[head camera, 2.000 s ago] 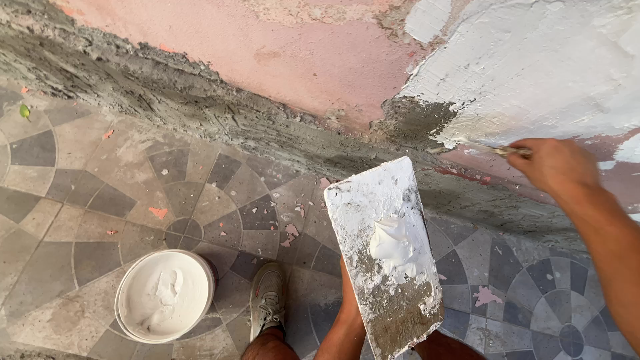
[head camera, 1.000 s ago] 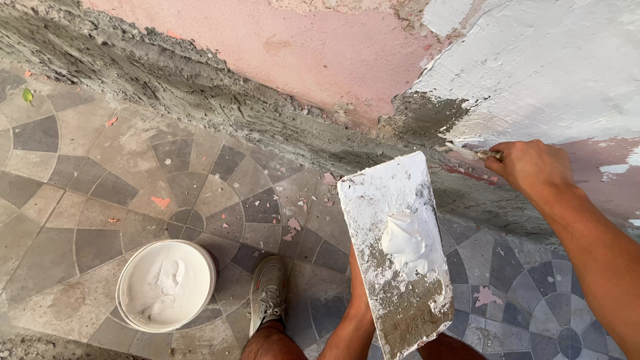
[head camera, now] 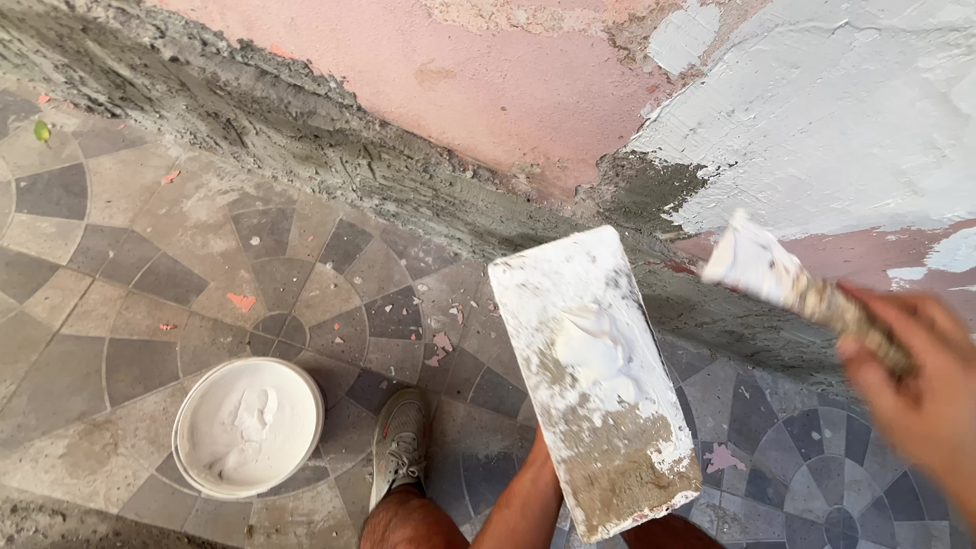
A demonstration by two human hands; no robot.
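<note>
My right hand [head camera: 907,366], slightly blurred, grips the crusted handle of a putty knife [head camera: 755,259] whose blade is coated in white filler. The blade stands in front of the wall's lower part, beside the edge of the white filler layer [head camera: 831,130]. Below the wall, a rectangular plasterer's board [head camera: 610,442] is held up, with a mound of white filler [head camera: 591,347] on its face. My left hand is hidden behind that board; only the forearm [head camera: 526,496] shows. At the lower left a round bucket [head camera: 179,446] of white filler stands on the floor.
The pink painted wall [head camera: 473,91] meets a rough grey cement strip [head camera: 305,145] along its foot. Paint flakes [head camera: 242,302] and a green leaf [head camera: 42,132] lie on the patterned floor tiles [head camera: 145,366]. My shoe [head camera: 402,435] is right of the bucket.
My right hand has moved back from the wall's lower edge toward the lower right, and the putty knife's coated blade now shows broadly. The board remains held up over the floor.
</note>
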